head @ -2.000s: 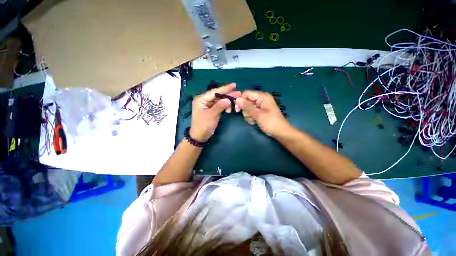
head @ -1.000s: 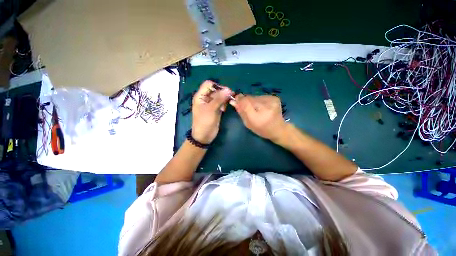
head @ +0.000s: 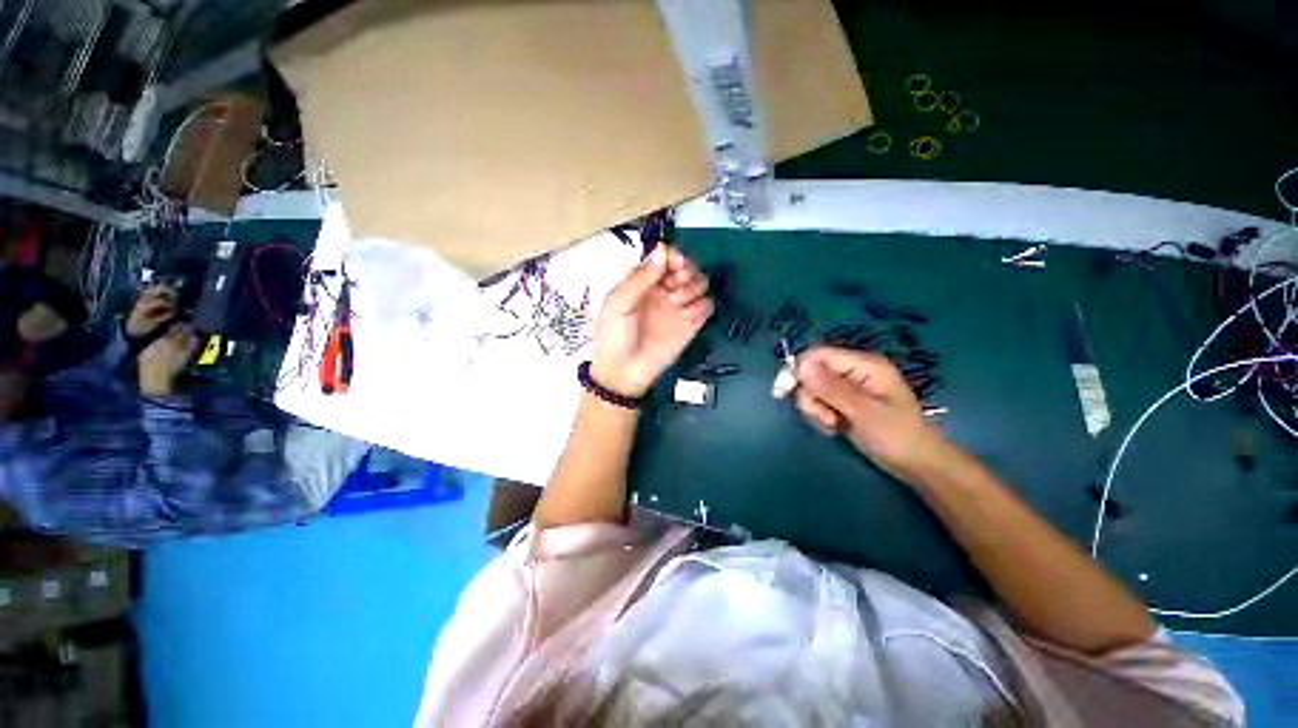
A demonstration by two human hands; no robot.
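Note:
My left hand (head: 648,320) is raised over the left part of the green surface, beside the white sheet, fingers curled; whether it holds anything is hidden. My right hand (head: 854,401) is over the middle of the green surface and pinches a small thin metal terminal (head: 787,350) between thumb and finger. Black connector housings (head: 890,341) lie scattered beyond and around my right hand. A small white block (head: 693,391) lies between my hands. Thin metal terminals (head: 567,324) lie piled on the white sheet (head: 470,405).
A cardboard sheet (head: 498,128) lies at the back left. Red-orange cutters (head: 336,359) and a clear plastic bag (head: 413,299) are on the white sheet. A knife (head: 1089,395) lies at right, near white leads (head: 1105,498). Another person's sleeve (head: 157,455) is at far left.
The view has turned left, so the bench appears shifted right and another person shows. My hands have moved apart; they were together at a small dark piece. The white block now shows between them.

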